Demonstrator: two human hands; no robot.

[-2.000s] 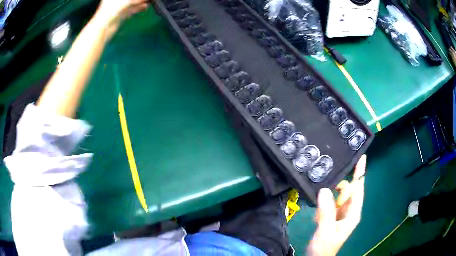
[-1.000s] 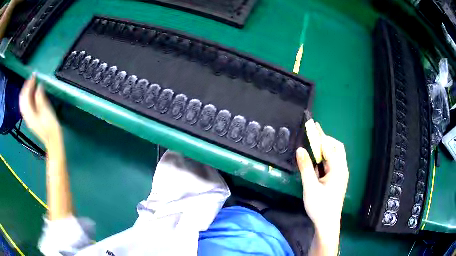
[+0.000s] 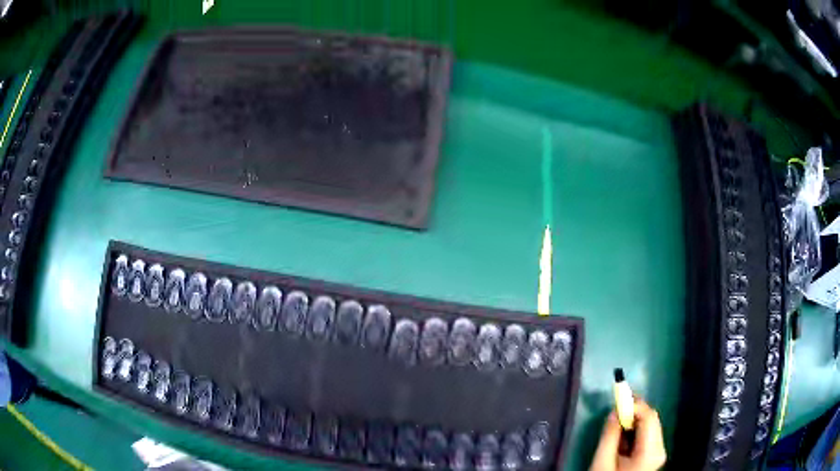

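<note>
A black parts tray (image 3: pixel 341 368) lies near the table's front edge, with a row of glossy oval parts along each long edge and a plain middle strip. My right hand (image 3: pixel 635 442), cut off by the bottom edge, holds a pen-sized tool (image 3: pixel 624 402) with a pale middle and dark ends, just right of the tray's right end. The tool's dark end points away from me. My left hand is not in view. A wider black tray (image 3: pixel 276 115) with tiny scattered pale specks lies beyond the parts tray.
A stacked tray (image 3: pixel 735 304) with oval parts stands at the right, and another (image 3: pixel 32 193) at the far left. A crumpled clear bag (image 3: pixel 808 216) lies at the far right. Yellow tape (image 3: pixel 545 276) marks the green mat. A bit of blue clothing shows at the left edge.
The view has shifted, so the wider tray now shows fully and the parts tray sits lower. My left hand has left the picture. My right hand is now apart from the tray's end, tool still held.
</note>
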